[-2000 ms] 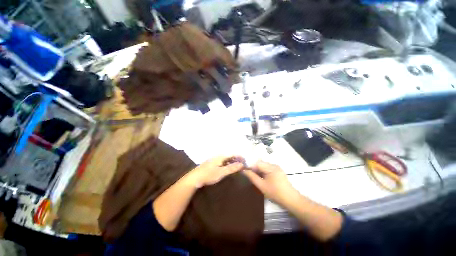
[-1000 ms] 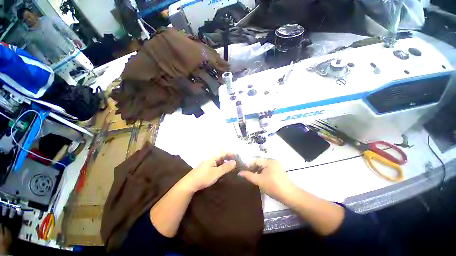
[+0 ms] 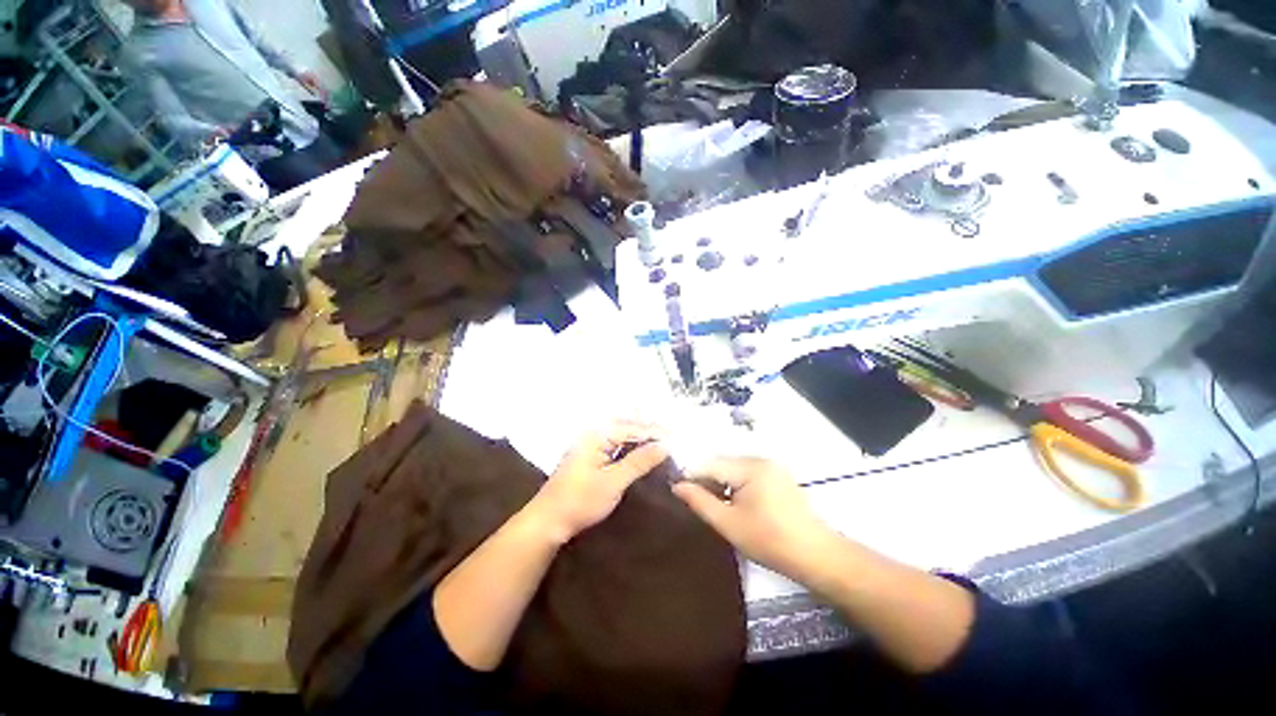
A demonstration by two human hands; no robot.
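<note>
A brown garment piece (image 3: 630, 602) hangs over the table's front edge and spreads to the left. My left hand (image 3: 605, 483) and my right hand (image 3: 742, 506) pinch its upper edge, fingertips close together, in front of the needle area (image 3: 689, 375). What lies between the fingertips is too small to tell. The white sewing machine (image 3: 896, 280) stands just behind and to the right, not touching my hands. A pile of brown pieces (image 3: 462, 196) with dark strips (image 3: 557, 273) lies behind, to the left of the machine head.
A black phone (image 3: 861, 399) and shears with red and yellow handles (image 3: 1089, 445) lie right of my hands. A black cylinder (image 3: 814, 105) stands behind the machine. Cardboard (image 3: 238, 616) covers the left surface. Orange-handled scissors (image 3: 137, 636) lie far left. A person (image 3: 210, 70) is at the upper left.
The view has steadied and shifted slightly. The fingertips have shifted a little on the cloth edge. The person at the upper left shows nearer the middle than a second ago.
</note>
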